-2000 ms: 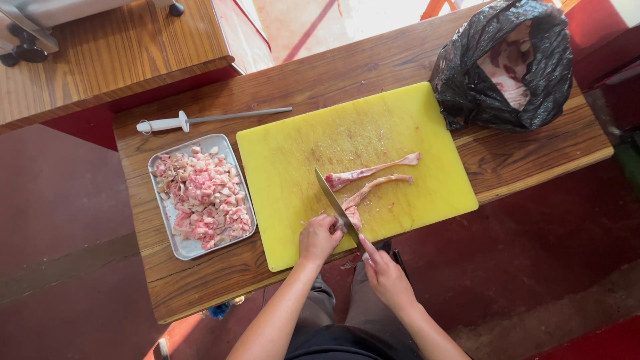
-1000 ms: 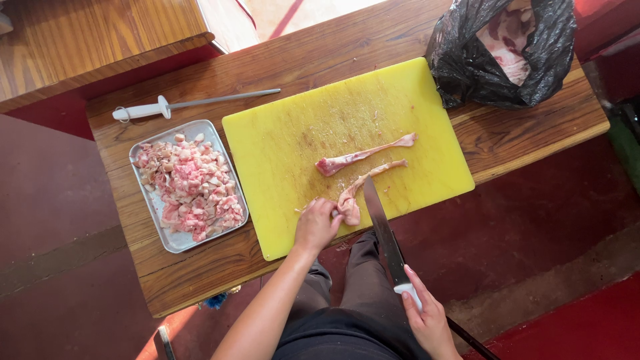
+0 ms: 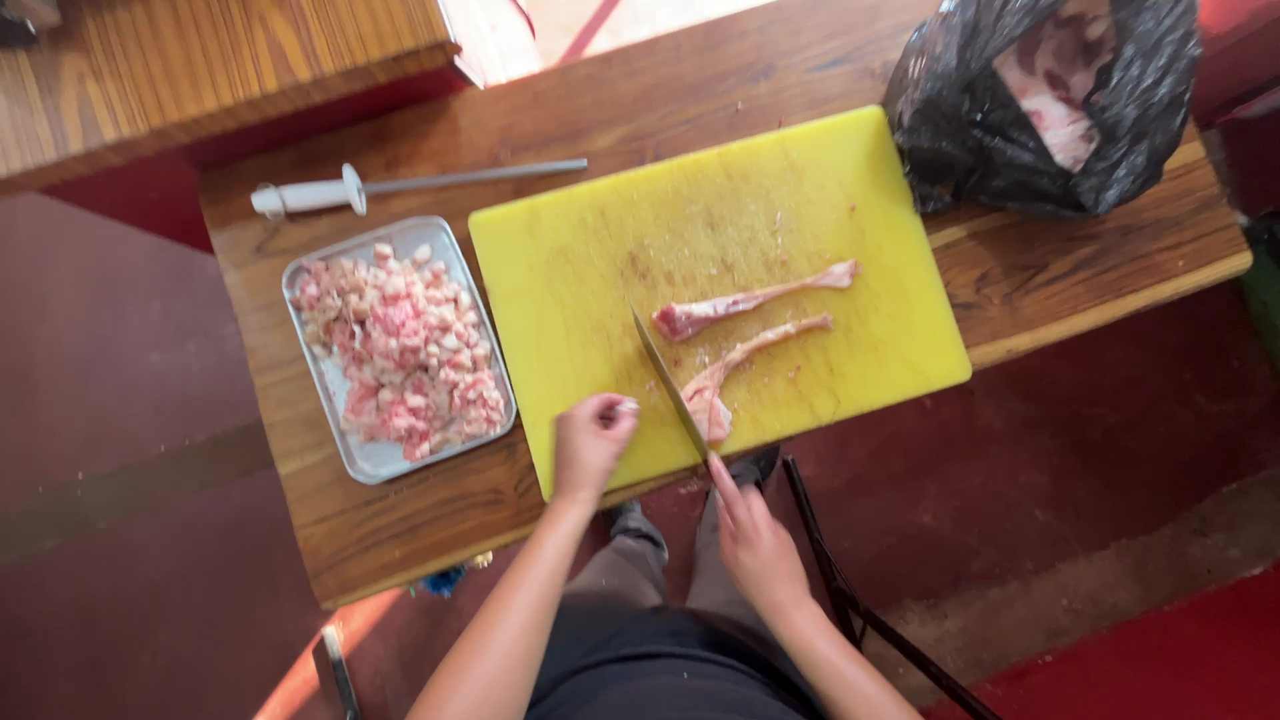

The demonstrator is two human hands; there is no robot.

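My right hand (image 3: 750,535) grips a kitchen knife (image 3: 668,385) at the near edge of the yellow cutting board (image 3: 550,260). The blade points up and to the left, against the thick end of a strip of raw meat or bone (image 3: 745,352). A second such piece (image 3: 755,298) lies just beyond it. Over the board's near left part is my left hand (image 3: 593,445), fingers pinched around a small pale bit. A metal tray (image 3: 360,460) left of the board holds diced raw meat (image 3: 405,340).
A sharpening steel with a white handle (image 3: 310,195) lies behind the tray. At the back right, a black plastic bag (image 3: 940,110) with raw meat (image 3: 1065,100) inside stands beside the board. The wooden table's near edge (image 3: 430,565) runs close to my legs.
My left hand has let go of the nearer piece and moved left. The knife, right of that piece one second ago, is now against its thick end.
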